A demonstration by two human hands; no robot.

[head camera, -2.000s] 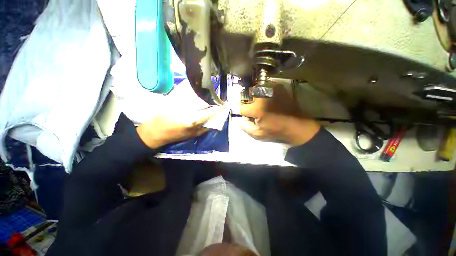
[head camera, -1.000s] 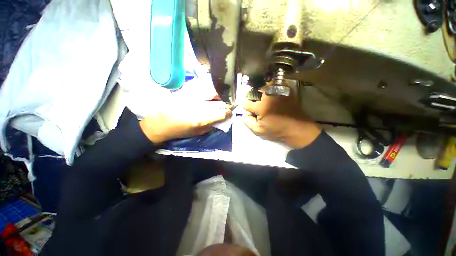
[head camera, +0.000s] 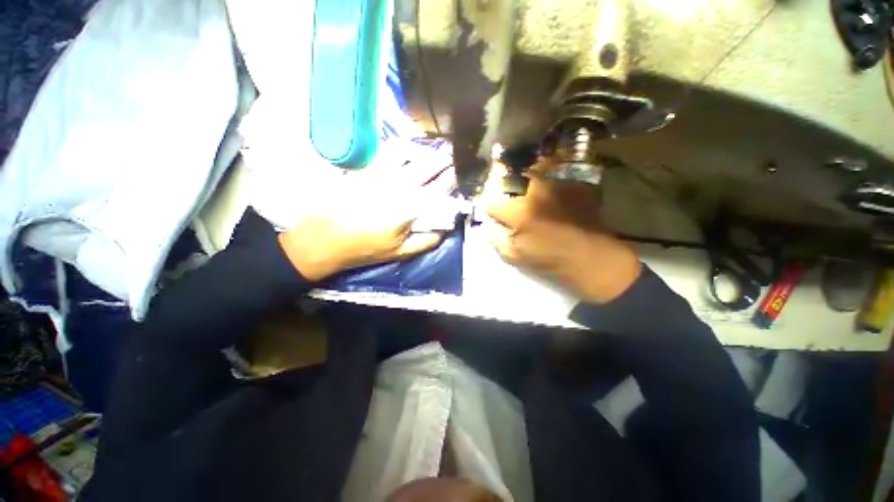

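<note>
My left hand [head camera: 353, 235] lies on navy fabric [head camera: 420, 272] left of the needle area, its fingertips at the white edge by the machine. My right hand [head camera: 559, 240] is right of the needle area, below the tension knob [head camera: 578, 174], fingertips close to the left ones. Both seem to hold the cloth edge, but strong glare hides the fingertips and what the right one grips. The cream sewing machine [head camera: 725, 59] with chipped paint spans the top right. The needle itself cannot be made out.
A teal rounded object [head camera: 345, 83] stands left of the machine head. Pale blue-white pieces [head camera: 123, 147] heap at the left. Black-handled scissors [head camera: 733, 284], a red cutter [head camera: 779, 296] and a yellow-handled tool [head camera: 874, 302] lie on the table [head camera: 833, 333] at right.
The machine and teal object have shifted right in the picture as the view moved. My left fingers have changed from pinching a raised white edge to lying flatter over the cloth.
</note>
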